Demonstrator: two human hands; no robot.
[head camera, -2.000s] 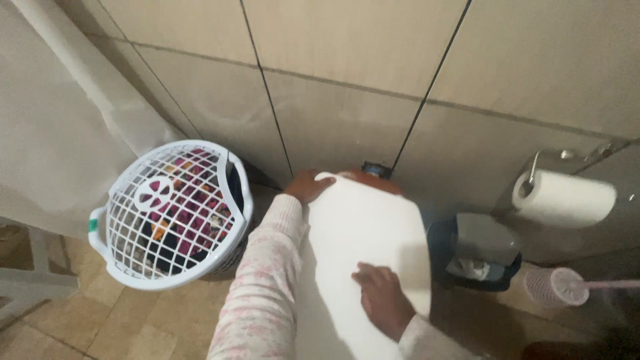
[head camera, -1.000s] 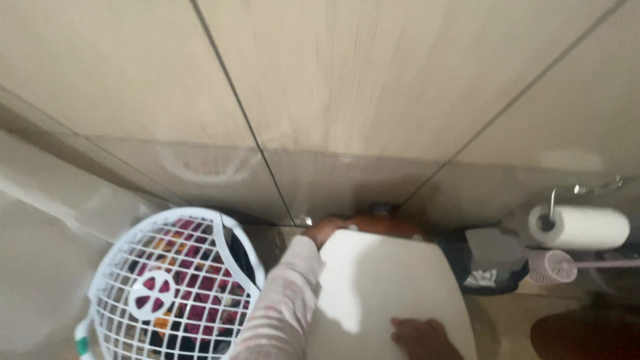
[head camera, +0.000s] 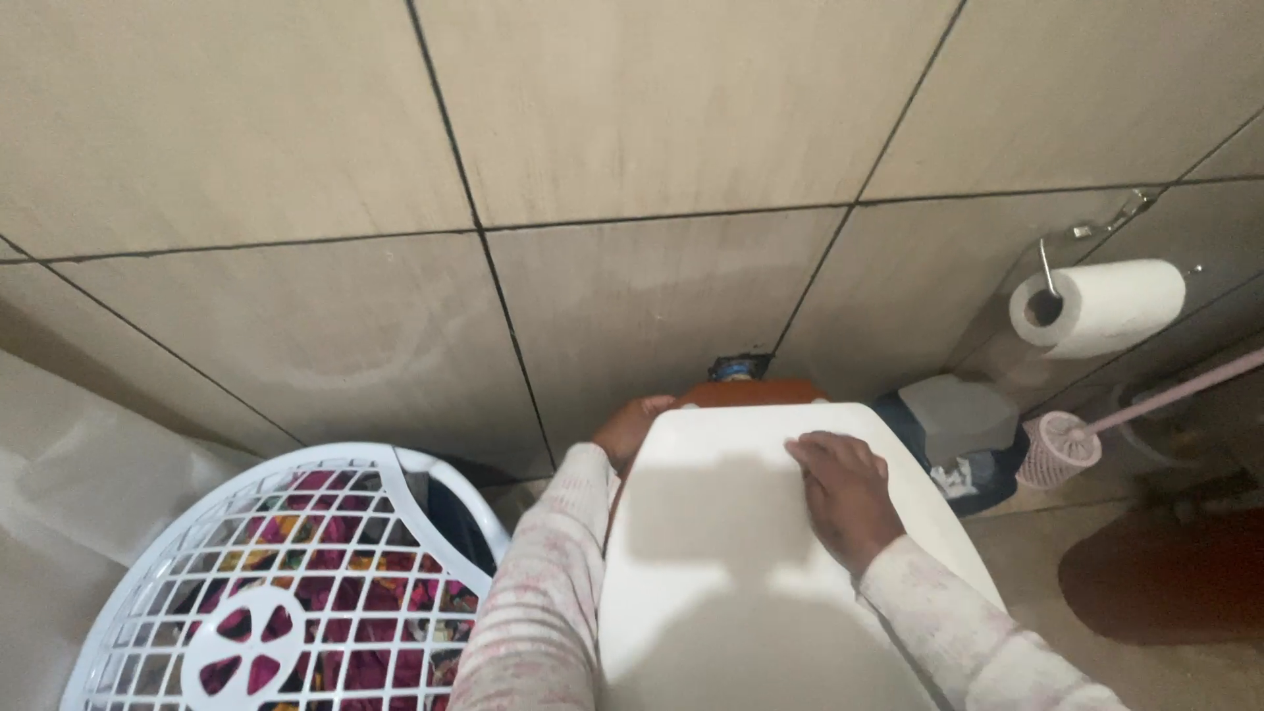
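A white toilet lid (head camera: 731, 553) lies lowered over a reddish-brown toilet bowl (head camera: 755, 392), whose rear rim shows at the wall. My left hand (head camera: 632, 432) is at the lid's back left corner, against the brown rim; its fingertips are partly hidden, so its hold cannot be made out. My right hand (head camera: 844, 494) rests on the upper right of the lid with its fingers bent and nothing seen in them. Behind the bowl, a bluish pipe fitting (head camera: 738, 369) enters a hole in the tiled wall.
At lower left stands a white lattice laundry basket (head camera: 385, 474) with colourful clothes. On the right are a paper roll (head camera: 1111, 304) on a metal wall holder, a dark bin (head camera: 963, 434) with a grey lid, a pink toilet brush holder (head camera: 1059, 450), and a reddish-brown object (head camera: 1165, 573).
My right hand has moved up the lid toward its back edge. My left hand stays near the lid's back left corner. The view has shifted.
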